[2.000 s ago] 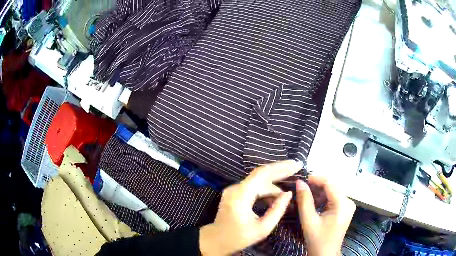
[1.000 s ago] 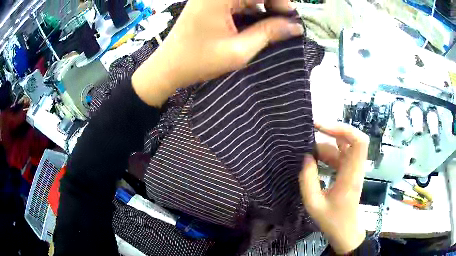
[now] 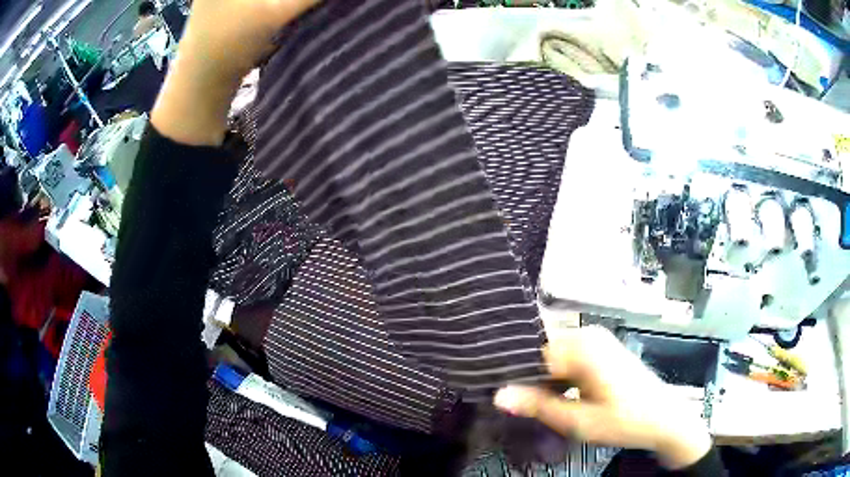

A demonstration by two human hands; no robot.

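Observation:
A dark sleeve with thin white stripes is stretched between my hands, slanting from upper left to lower right. My left hand is at the top edge, partly cut off, and holds its upper end; the fingertips are out of the picture. My right hand pinches its lower end near the table's front edge. The striped garment body lies under and behind the sleeve. The overlock machine stands at the right, its needle area apart from the cloth.
Orange and yellow-handled tools lie right of the machine's dark opening. A crumpled striped pile is at the left. A white basket and a red item are lower left. Another striped piece hangs below.
My left hand has moved up and left, drawing the sleeve out long. My right hand has turned and stays at its lower end. Earlier both hands were together at the table's front edge.

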